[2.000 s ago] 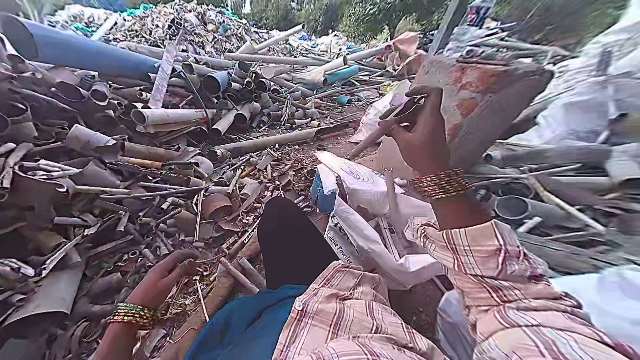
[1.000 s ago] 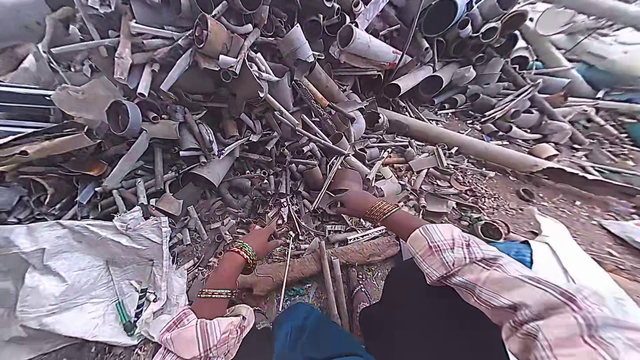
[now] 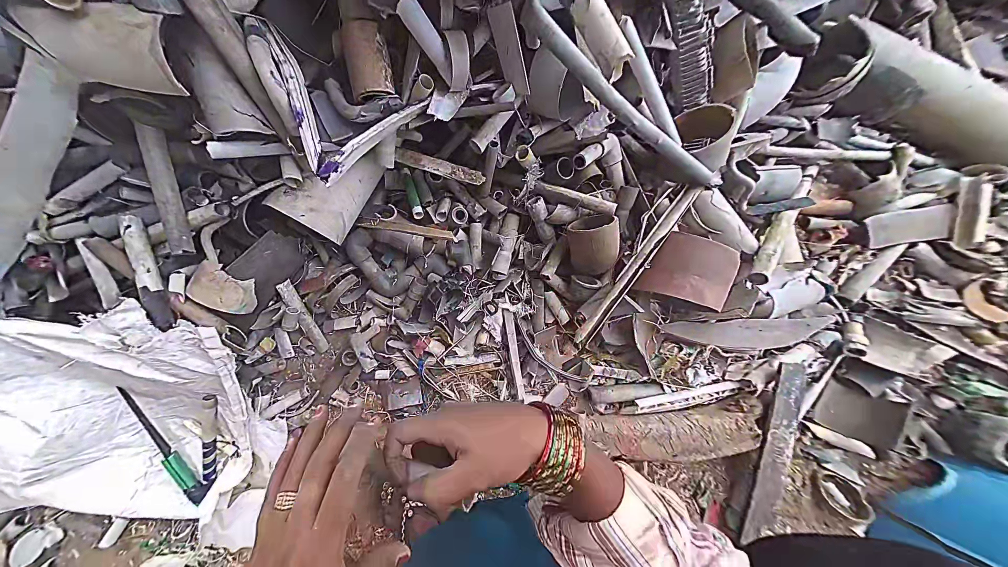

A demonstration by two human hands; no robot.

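At the bottom centre, my left hand (image 3: 311,488) lies with its fingers stretched and a ring on one finger; its underside is hidden. Close against it on the right is my right hand (image 3: 472,445), fingers bent, with bangles on the wrist. Its thumb and fingertips meet near a small chain-like thing (image 3: 406,516); whether they grip it I cannot tell. Beyond both hands spreads a heap of cut plastic pipe pieces, among them a short brown pipe ring (image 3: 593,244), a reddish curved sheet (image 3: 689,270) and a long grey pipe (image 3: 610,98).
A white woven sack (image 3: 102,417) lies at the left, with a green-and-black handled tool (image 3: 179,470) on it. A thick log-like piece (image 3: 677,433) lies right of my hands, crossed by a flat strip (image 3: 780,449). Blue material (image 3: 953,504) shows at lower right.
My right hand, raised beside a slab two seconds ago, came down to the scrap and is now against my left hand. The view has tilted down and turned strongly.
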